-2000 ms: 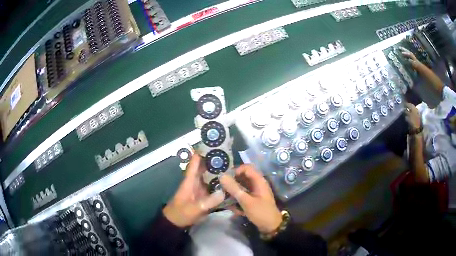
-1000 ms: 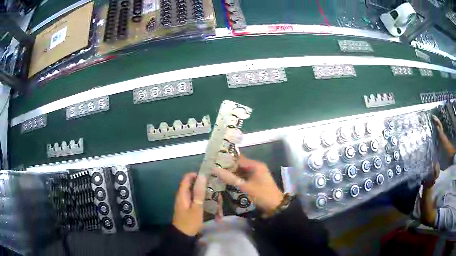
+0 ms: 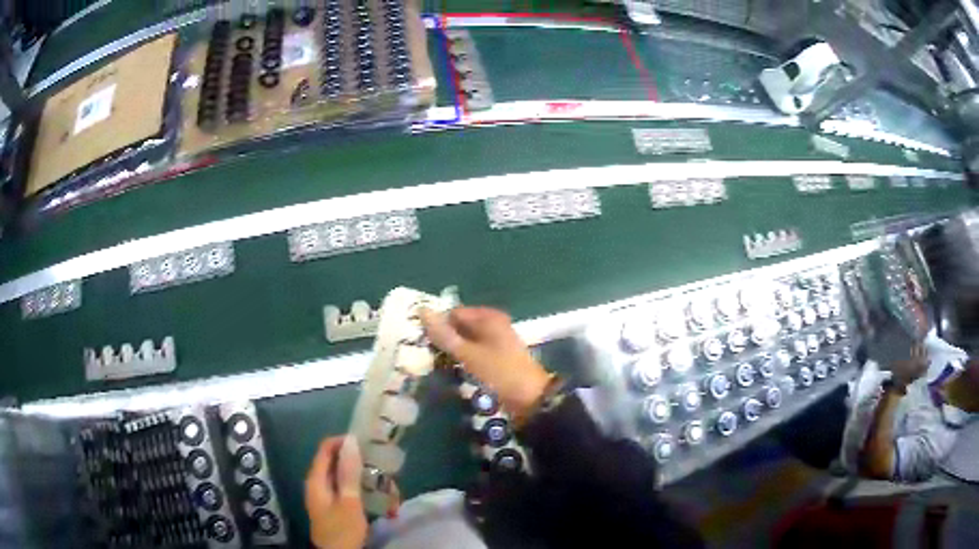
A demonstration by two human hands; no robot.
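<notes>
A pale housing (image 3: 389,402) is held upright and slightly tilted in front of me, edge-on, with rounded bumps along its right side. My left hand (image 3: 341,495) grips its lower end. My right hand (image 3: 488,354) has its fingers at the upper end of the housing; what the fingertips touch is partly hidden. Another strip with dark-ringed round inserts (image 3: 496,431) shows below my right wrist, partly covered by my sleeve. The clear tray (image 3: 687,461) of silvery round inserts lies to the right.
Stacked black-ringed housings (image 3: 199,494) lie at lower left. Flat four-hole plates (image 3: 354,234) and scalloped brackets (image 3: 130,358) lie on the green belt. A brown tray of black parts (image 3: 311,118) and a cardboard sheet (image 3: 102,118) are at the far left. Another person (image 3: 912,413) is at the right.
The housing was first seen ring-side on, then turned edge-on, and now sits further left. My right hand has moved up from its lower part to its upper end. The view has shifted.
</notes>
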